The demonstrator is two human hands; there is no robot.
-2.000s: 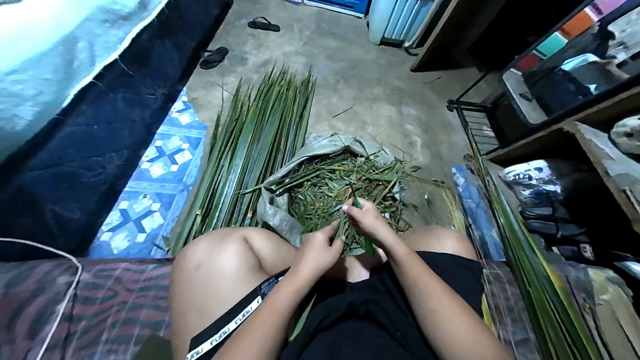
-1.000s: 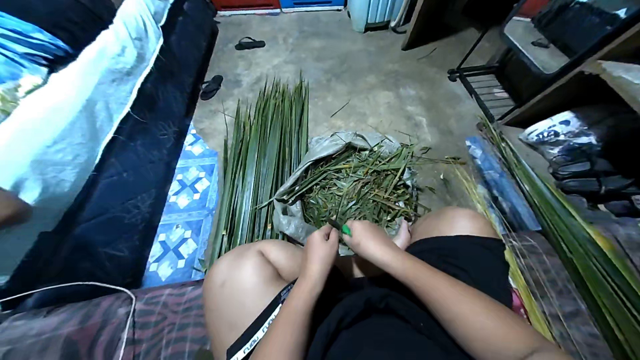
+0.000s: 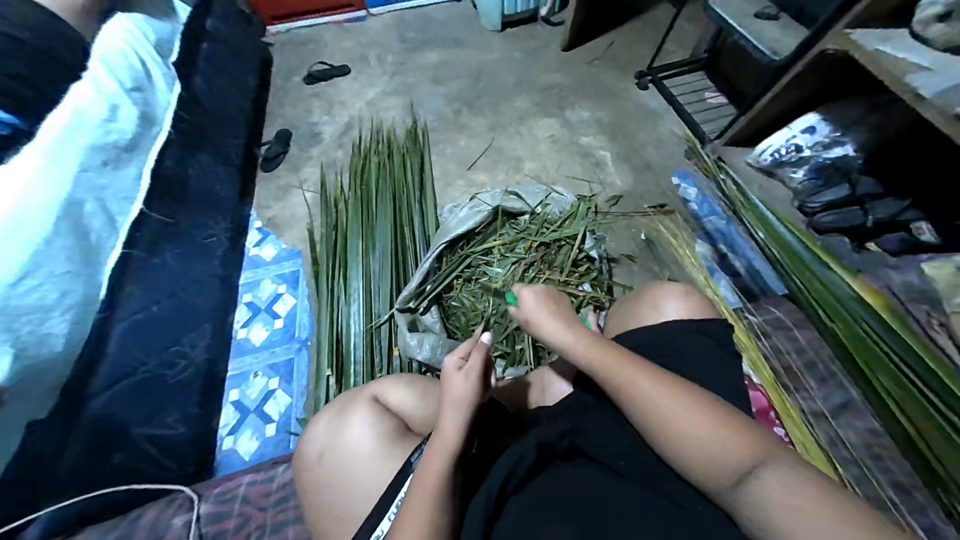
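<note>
My right hand (image 3: 544, 311) is closed on a small knife with a green handle (image 3: 511, 298); its dark blade points left, over a grey sack (image 3: 424, 337) of cut leaf scraps (image 3: 517, 255). Lower and to the left, my left hand (image 3: 469, 367) pinches the end of a thin palm leaf piece (image 3: 482, 330) between thumb and fingers. The rest of that piece is mostly hidden by my hand and arm. Long green palm leaves (image 3: 375, 247) lie side by side on the floor, left of the sack.
More palm leaves (image 3: 825, 292) and thin yellowish strips (image 3: 772, 390) lie at the right, near a shelf (image 3: 892, 75) with bagged items and footwear. Two black flip-flops (image 3: 326, 73) (image 3: 276, 150) rest on the floor. At the left are a dark mattress (image 3: 172, 262), a pale cloth and part of another person.
My hands have come apart, with the green-handled knife now above and right of my left hand. The view has shifted somewhat.
</note>
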